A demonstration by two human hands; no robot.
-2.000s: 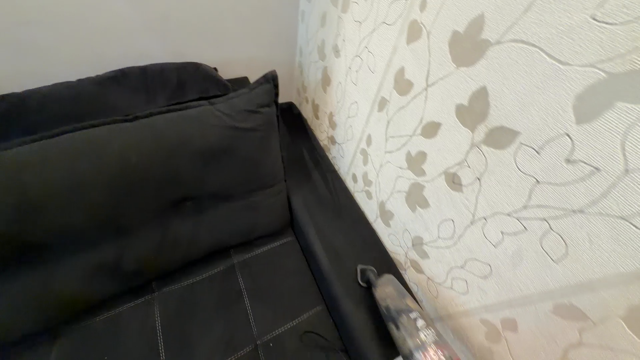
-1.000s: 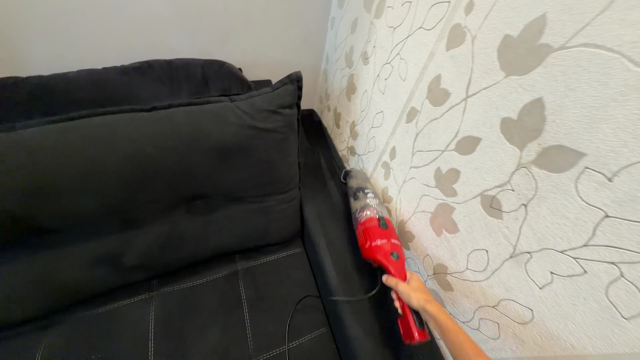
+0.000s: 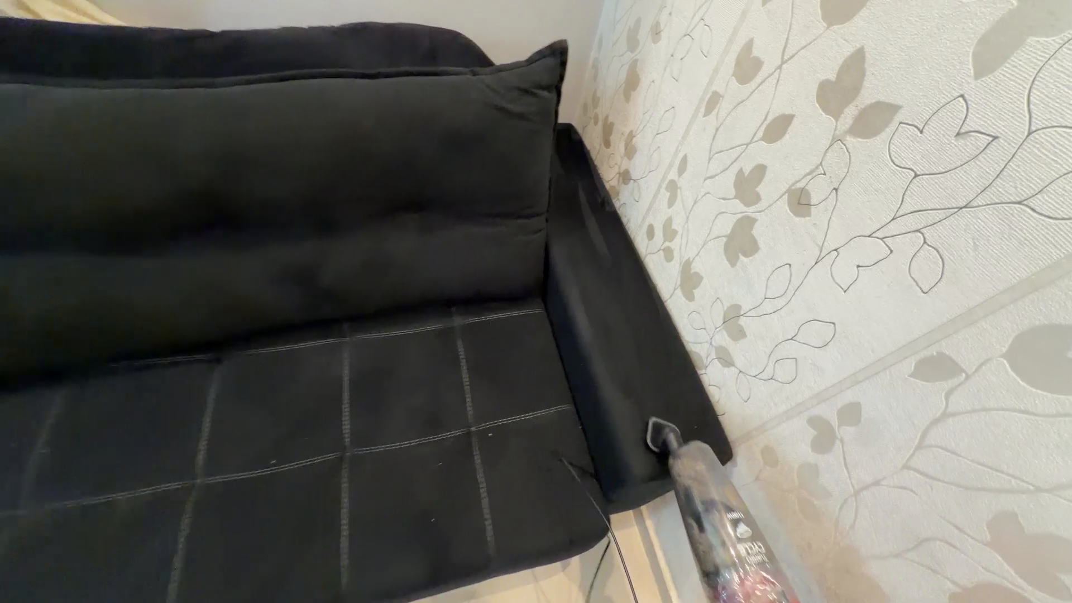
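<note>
A handheld vacuum cleaner [image 3: 724, 532] with a clear dust container comes in from the bottom right. Its nozzle [image 3: 662, 435] touches or hovers just over the front part of the black sofa armrest [image 3: 615, 335]; which of the two cannot be told. The vacuum's handle lies below the frame edge, and neither of my hands shows. A thin dark cord [image 3: 615, 540] hangs over the front corner of the seat. The black seat cushion [image 3: 402, 494] with pale stitching bears a few light specks.
A large black back cushion [image 3: 318, 201] leans behind the seat. The wall [image 3: 837, 209] with a leaf-pattern covering stands close along the armrest's right side. Pale floor [image 3: 536, 584] shows below the sofa's front edge.
The vacuum has moved back from the far part of the armrest toward its front end. The hand that held its red handle one second ago is out of view.
</note>
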